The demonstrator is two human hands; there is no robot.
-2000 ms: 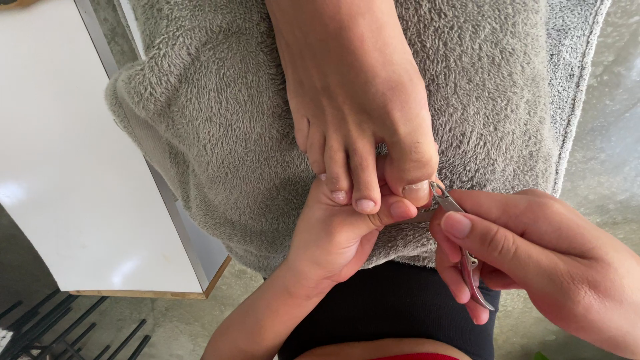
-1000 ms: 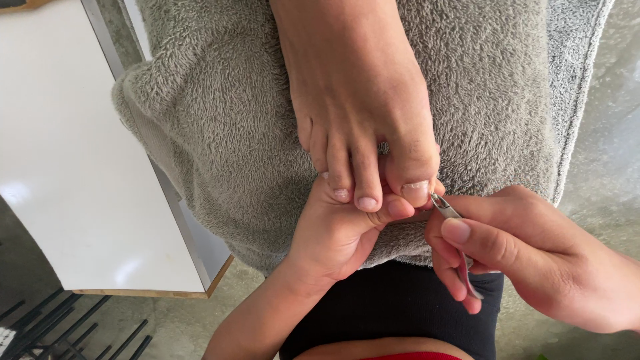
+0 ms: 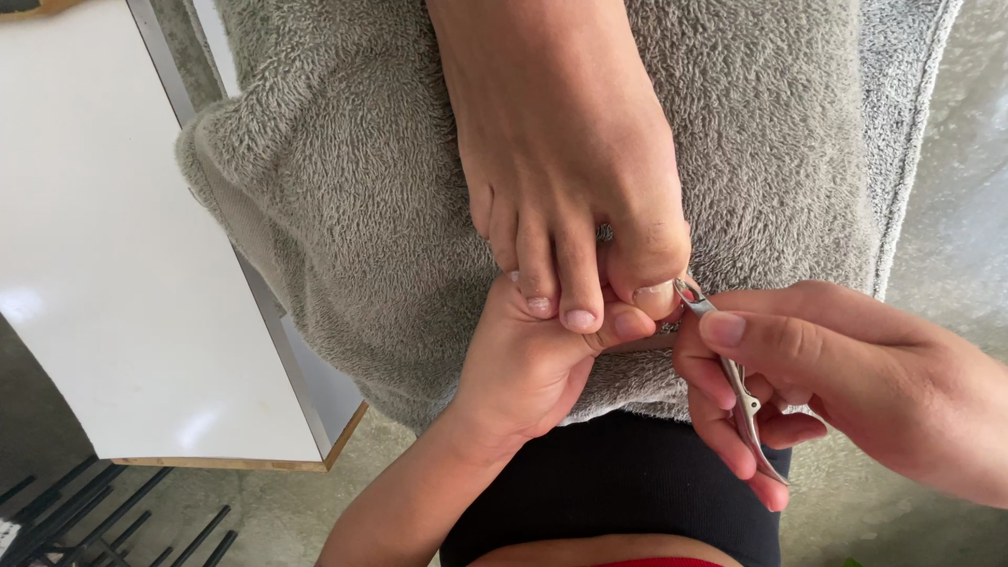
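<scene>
A bare foot rests on a grey terry towel, toes pointing down the view. My left hand holds the big toe from below, its thumb lying under the toe tip beside the second toe; the rest of its fingers are partly hidden by the foot. In my right hand is a pair of metal cuticle nippers, held between thumb and fingers. The jaws of the nippers are at the outer side edge of the big toenail. Whitish residue shows along the base of that nail.
A white-topped table with a wooden edge stands at the left. Dark metal rods show at the lower left, above a concrete floor. Black clothing on my lap lies below the towel.
My right hand has shifted the nippers slightly; their jaws are at the side of the big toenail now, and a second ago they were a little lower. My left hand keeps its hold.
</scene>
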